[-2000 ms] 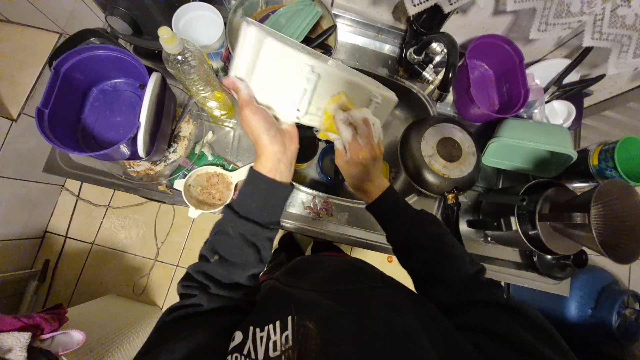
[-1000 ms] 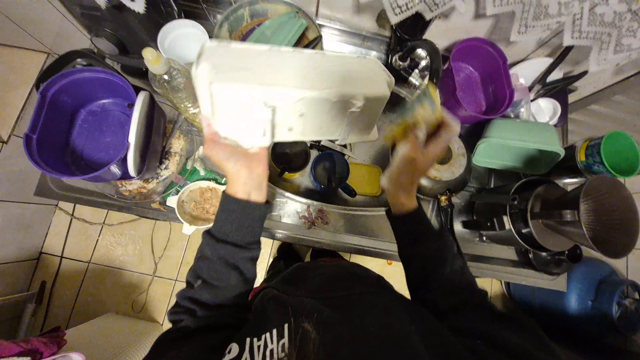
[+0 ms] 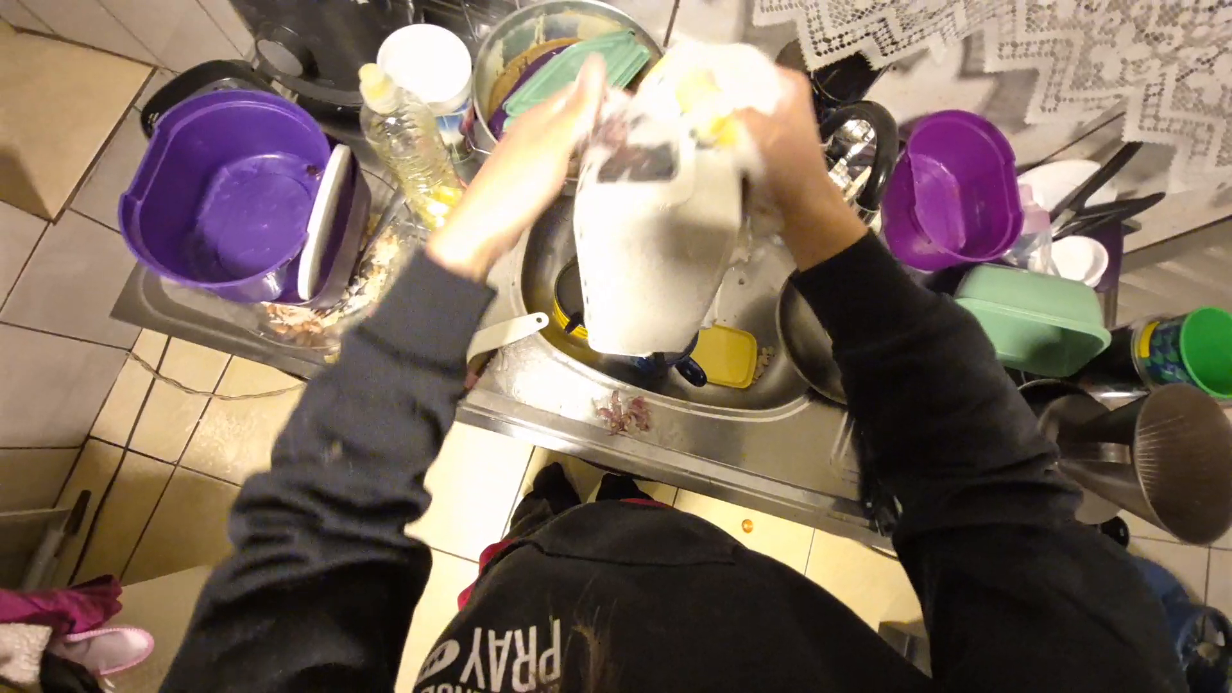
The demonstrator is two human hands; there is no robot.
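A white plastic container (image 3: pixel 654 250) is held lengthwise over the metal sink (image 3: pixel 770 289), its far end blurred and foamy. On its far left side is my left hand (image 3: pixel 539 159), gripping the edge. My right hand (image 3: pixel 789 144) presses a soapy yellow sponge (image 3: pixel 707 101) against the far right end; foam hides some of its fingers. Beneath the container, a yellow plastic lid (image 3: pixel 727 356) and a dark blue cup (image 3: pixel 688 371) lie in the sink, the cup partly hidden. A frying pan (image 3: pixel 808 337) is at the sink's right, partly behind my right sleeve.
Left stand a purple tub (image 3: pixel 226 192) and a clear bottle (image 3: pixel 409 144) of yellow liquid. Behind is a large pot (image 3: pixel 491 58) holding dishes. Right are a magenta tub (image 3: pixel 948 192), a green container (image 3: pixel 1035 318) and a metal jug (image 3: pixel 1179 462). Food scraps (image 3: pixel 624 412) lie on the sink's front edge.
The white container has turned from lying crosswise to pointing lengthwise toward me. My right hand, apart from it one second ago, is back against it with the sponge.
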